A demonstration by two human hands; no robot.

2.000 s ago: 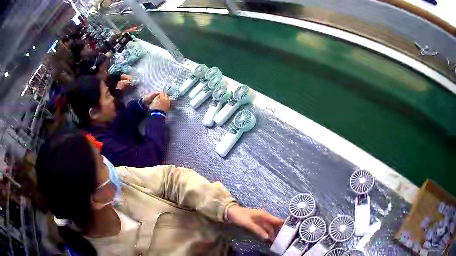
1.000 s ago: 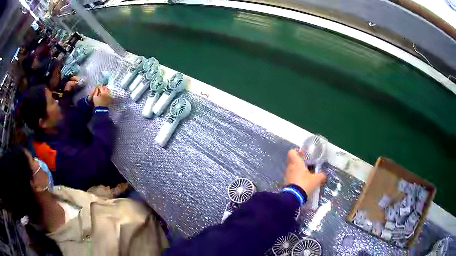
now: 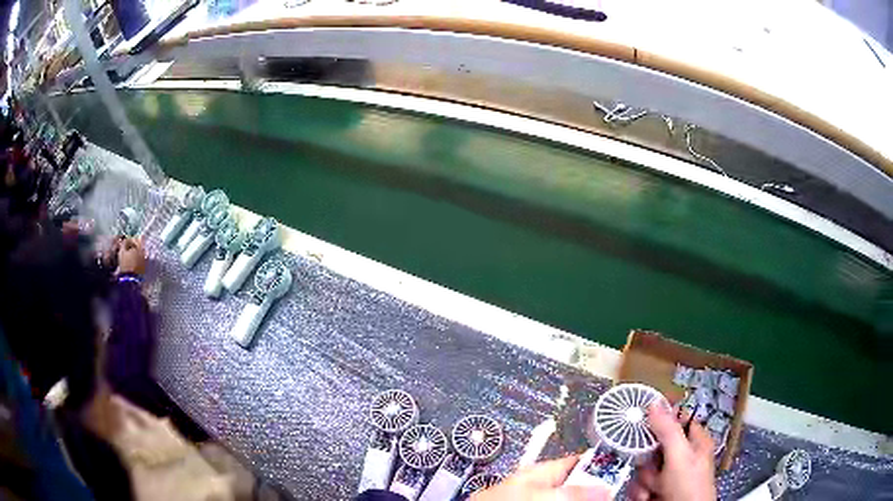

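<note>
A white handheld fan (image 3: pixel 629 418) is held up at the lower right, its round grille facing up. Small dark and coloured parts show in the open area below its head. My left hand (image 3: pixel 537 479), cut off by the bottom edge, holds the handle. My right hand (image 3: pixel 682 458) grips the fan's right side by the head and neck. A thin dark thing shows by its fingers; I cannot tell what it is. Behind the hands, a cardboard parts box (image 3: pixel 641 360) holds small pale plastic parts (image 3: pixel 720 391).
Several white fans (image 3: pixel 423 447) lie left of my hands on bubble wrap (image 3: pixel 333 382); another fan (image 3: pixel 795 470) lies at right. Green fans (image 3: pixel 257 301) lie further left. Neighbouring workers (image 3: pixel 127 323) sit at left. The green belt (image 3: pixel 470 235) runs beyond, with loose white cables (image 3: pixel 685 137) on the ledge.
My left hand has brought the fan from the bench near the belt edge towards me. My right hand has come into view on it. The view has swung right and up.
</note>
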